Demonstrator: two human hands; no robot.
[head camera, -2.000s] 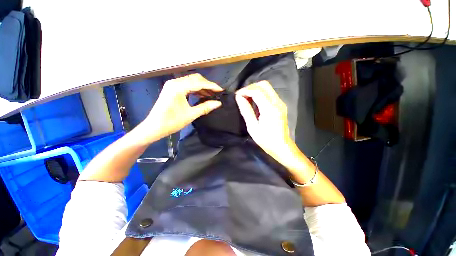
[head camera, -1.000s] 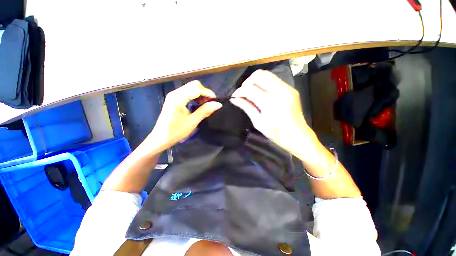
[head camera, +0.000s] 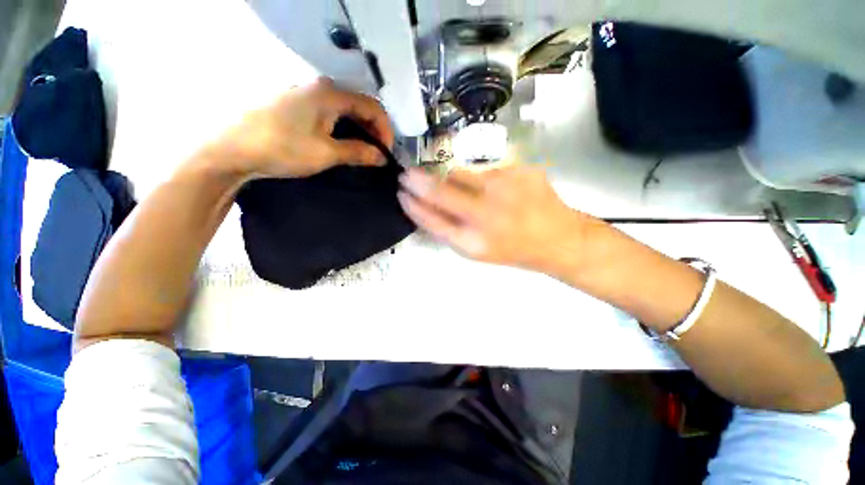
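Observation:
A black zip pouch (head camera: 318, 227) lies on the white tabletop, its upper right edge at the sewing area of the machine. My left hand (head camera: 303, 133) pinches the pouch's upper edge between thumb and fingers. My right hand (head camera: 493, 213), slightly blurred, has its fingertips on the pouch's right corner, just below the machine head (head camera: 384, 57). The needle and presser foot are hard to make out beside my fingertips. A white ribbed knob (head camera: 481, 142) stands above my right hand, in front of black round tension discs (head camera: 479, 90).
A black pad (head camera: 671, 90) lies on the machine bed at upper right. Red-handled snips (head camera: 804, 260) lie at the table's right. Dark pouches (head camera: 71, 242) are stacked at the left end. A blue crate (head camera: 220, 417) is below the table edge.
The view has moved from the lap up to the machine. Both hands have brought the black pouch from over the apron onto the tabletop at the needle area.

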